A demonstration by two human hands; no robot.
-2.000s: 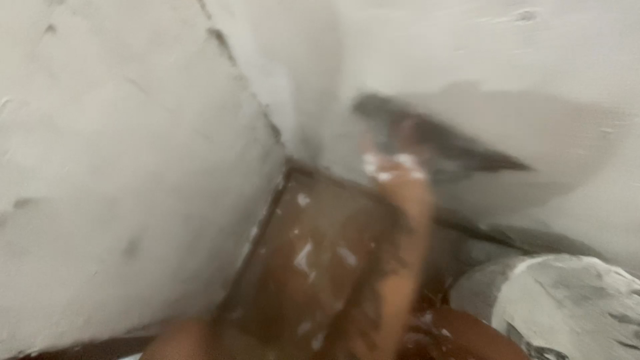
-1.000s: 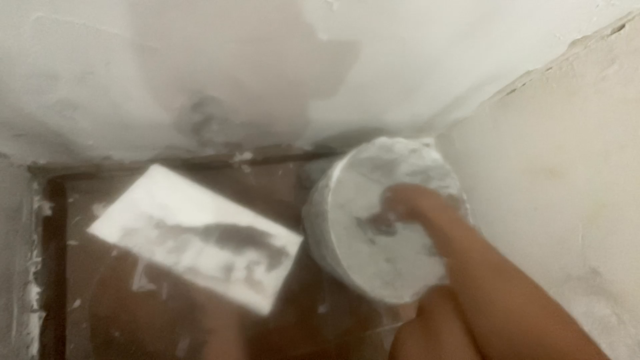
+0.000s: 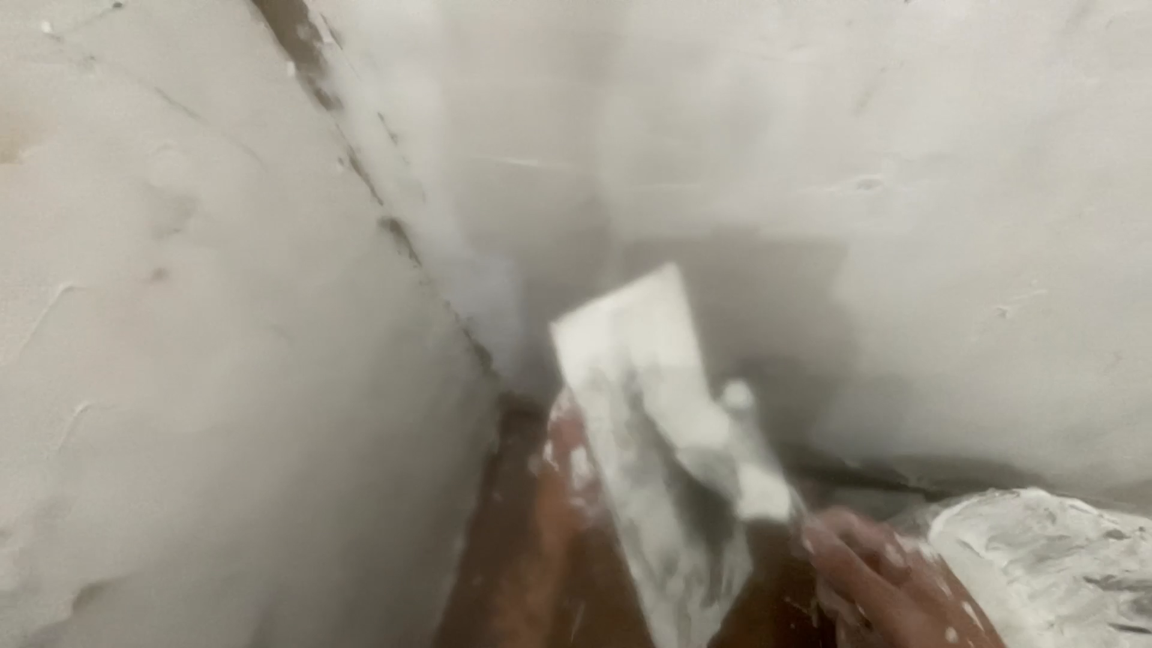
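Observation:
A flat rectangular plastering trowel (image 3: 639, 369), smeared with pale wet plaster, is tilted near the wall corner at the middle of the view. My left hand (image 3: 571, 450), spotted with white, is at its left edge and mostly behind it, holding it from the back. My right hand (image 3: 864, 558) grips a small putty knife (image 3: 756, 468) whose blade carries plaster and lies over or against the trowel's face. The putty knife is blurred, and its handle is mostly hidden in my fingers.
A bucket of pale plaster (image 3: 1044, 558) stands at the lower right. Plastered walls (image 3: 225, 360) meet at a corner with a rough dark gap running down it. Below is a brown floor (image 3: 477, 558) with white spatters. A darker patch (image 3: 765, 297) shows on the facing wall.
My right hand was over the bucket one second ago and is now at the trowel with the putty knife. The trowel has turned from lying slantwise to more upright. The view has swung to the corner.

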